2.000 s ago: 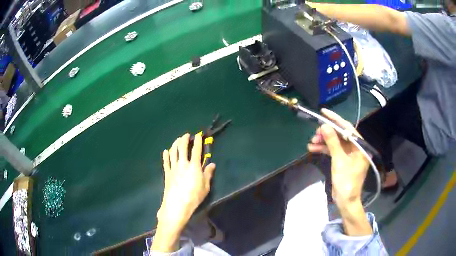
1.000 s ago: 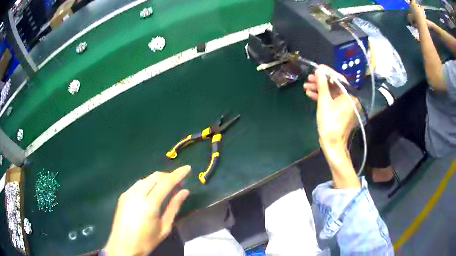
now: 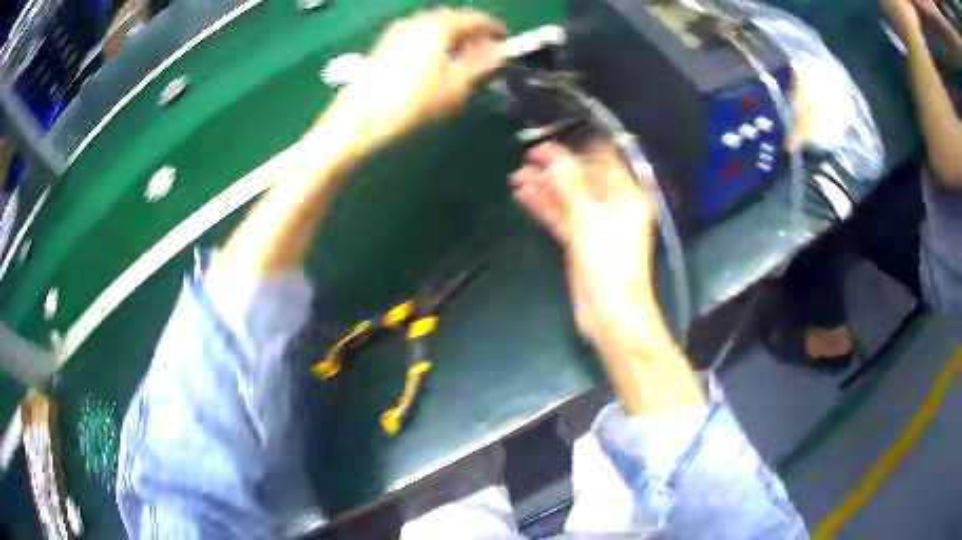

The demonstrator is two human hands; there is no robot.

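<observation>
My left hand (image 3: 427,69) is blurred and reaches across the belt edge to the left side of the black iron stand (image 3: 543,95); its fingers are curled and any hold is unclear. My right hand (image 3: 596,200) is blurred just below the stand, fingers bent; the soldering iron is not clearly visible and I cannot tell whether I hold it. The pale feed tube (image 3: 668,227) curves down past the right side of my right hand. Pliers (image 3: 417,322) with yellow-and-black handles lie spread on the green bench (image 3: 496,359).
The solder station (image 3: 744,142) stands right of the stand, with a clear plastic bag (image 3: 844,95) beyond it. White clusters (image 3: 160,182) lie on the green belt. A parts tray (image 3: 42,454) and green pieces (image 3: 98,432) are far left. Another person's arm (image 3: 928,95) is at the right.
My left hand has moved from the bench's front, past the pliers, up to the stand. My right hand has moved left and slightly down. The view has shifted, and the pliers still lie spread.
</observation>
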